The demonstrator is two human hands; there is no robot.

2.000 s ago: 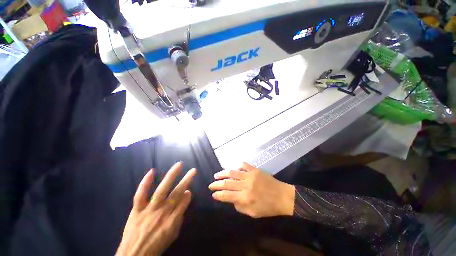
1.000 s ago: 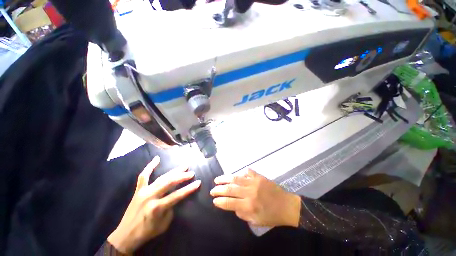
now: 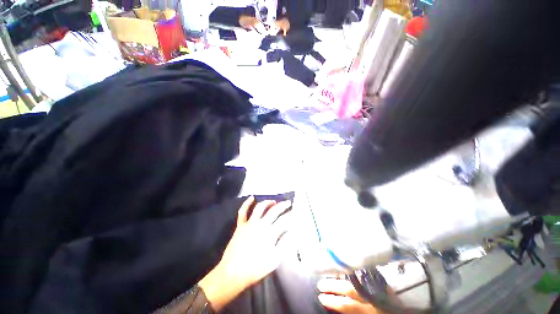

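A large black garment pile (image 3: 123, 178) fills the left side and runs down to the machine. My left hand (image 3: 253, 245) lies on the black cloth beside the left end of the sewing machine (image 3: 423, 208), fingers spread, palm down. My right hand (image 3: 344, 297) shows only as a few fingers at the bottom, partly behind the machine head; what it touches is hidden. The machine head is overexposed and blurred. The needle area is hidden.
A thick dark tube-like shape (image 3: 442, 92) looms over the machine at the upper right. A cardboard box (image 3: 144, 38), a pink bag (image 3: 344, 93) and black cloth pieces (image 3: 295, 64) lie beyond. Another person's hands (image 3: 264, 24) show at the top. Black-handled tools (image 3: 527, 240) lie right.
The view has swung up and left, so the far table shows and the dark tube covers the upper right. My left hand still lies on cloth; my right hand is now mostly hidden.
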